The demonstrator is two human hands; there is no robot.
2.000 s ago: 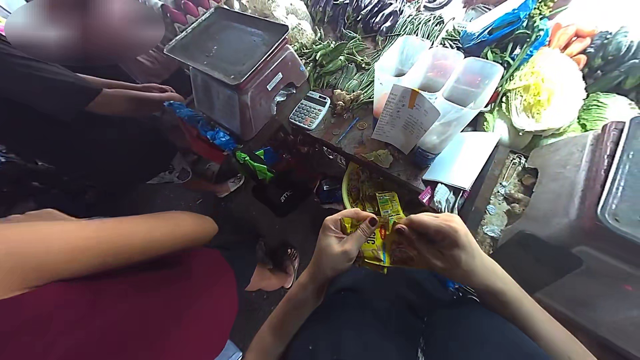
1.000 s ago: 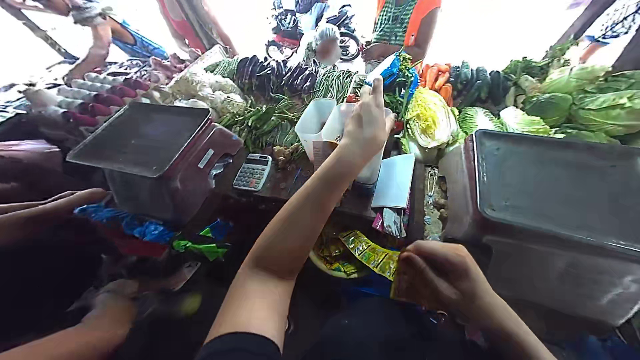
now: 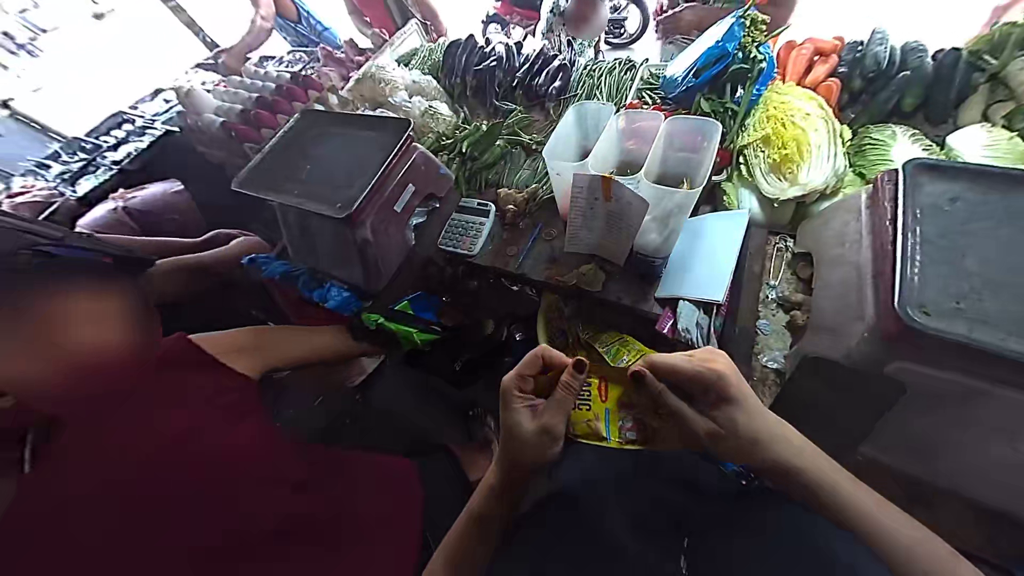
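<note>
Between my two hands, over my lap, is a strip of yellow seasoning sachets [image 3: 596, 408] bearing red and black print. My left hand [image 3: 538, 408] pinches its upper left part between thumb and fingers. My right hand [image 3: 696, 400] grips it on the right, thumb close to the left thumb. Another yellow-green sachet [image 3: 620, 349] shows just above, beside the rim of a yellowish container [image 3: 550, 320] that is partly hidden in shadow. Whether that sachet joins the held strip cannot be told.
A calculator [image 3: 466, 227], clear plastic bins [image 3: 676, 160] and a white pad [image 3: 704, 254] stand on the stall ledge. Weighing scales [image 3: 336, 164] [image 3: 964, 256] flank it, with eggplants [image 3: 504, 72] and napa cabbage [image 3: 792, 144] behind. A person in a maroon shirt [image 3: 240, 480] sits close at left.
My left hand, raised toward the plastic bins a second ago, is back down at the sachets. My right hand still holds them. The view has shifted.
</note>
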